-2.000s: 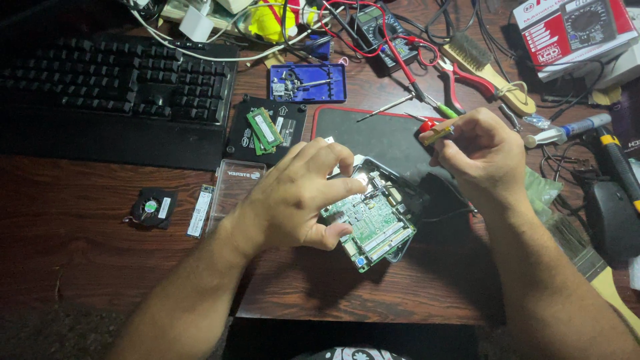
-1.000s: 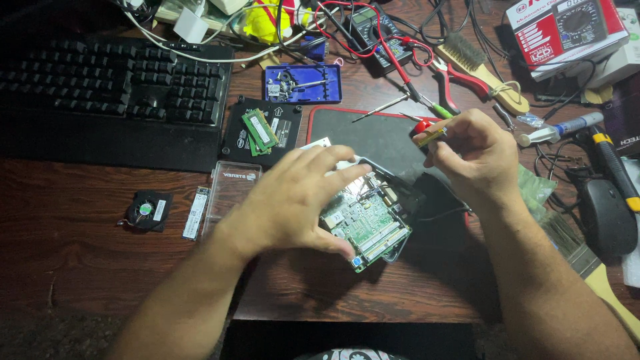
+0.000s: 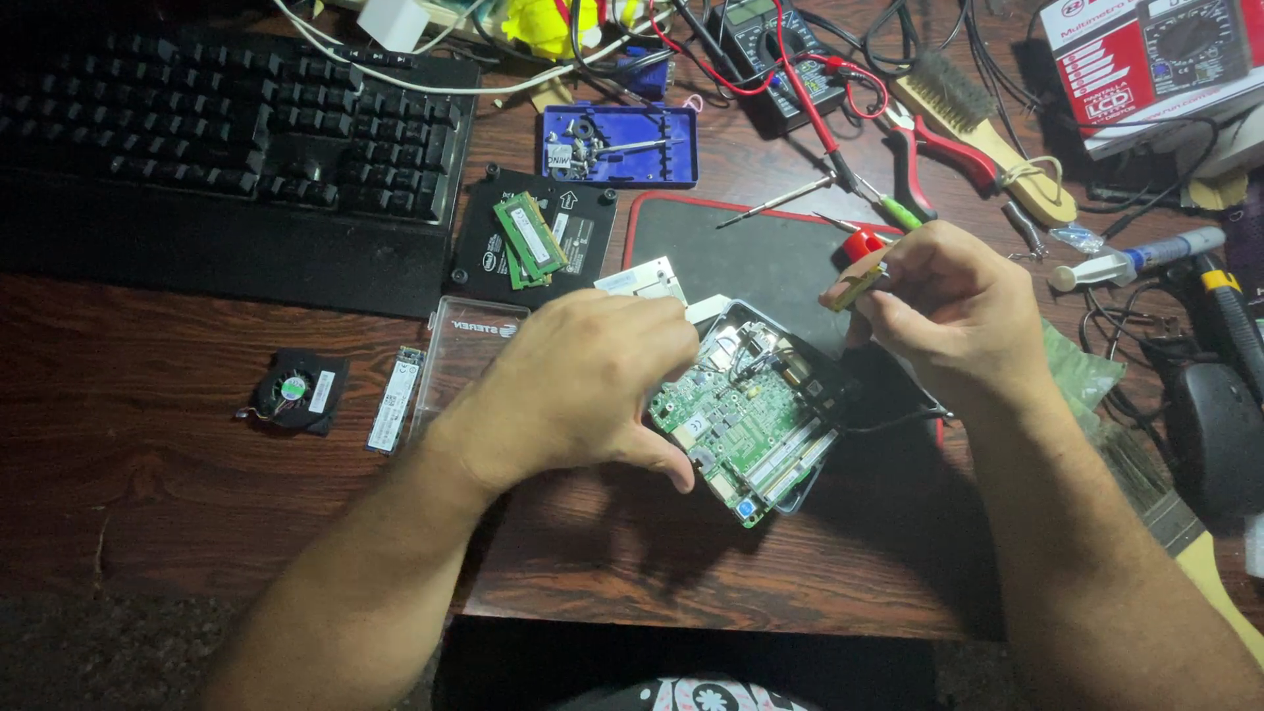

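A green circuit board (image 3: pixel 736 415) of a small computer lies tilted partly in its case (image 3: pixel 798 499), near the front of the dark mouse pad. My left hand (image 3: pixel 583 385) spans the board's left side, thumb at its lower left edge; the other fingertips curl down near its upper left, partly hidden. Up and to the right, my right hand (image 3: pixel 938 301) pinches a small yellowish piece (image 3: pixel 857 286) between thumb and fingers, clear of the board. Just behind that piece shows a red cap-like part (image 3: pixel 862 245). A silvery plate (image 3: pixel 642 280) lies beyond my left knuckles.
At left are a keyboard (image 3: pixel 227 168), a blower fan (image 3: pixel 296 391) and an M.2 card (image 3: pixel 396 400). Memory modules (image 3: pixel 530 237) lie on a black cover (image 3: pixel 476 212). Behind are a blue screw box (image 3: pixel 681 148), multimeter (image 3: pixel 765 59) and pliers (image 3: pixel 913 148); at right, a syringe (image 3: pixel 1136 259) and mouse (image 3: pixel 1223 434).
My left fingers, raised and spread over the board a second ago, are now curled lower at its upper left. My right hand keeps the small piece in about the same place.
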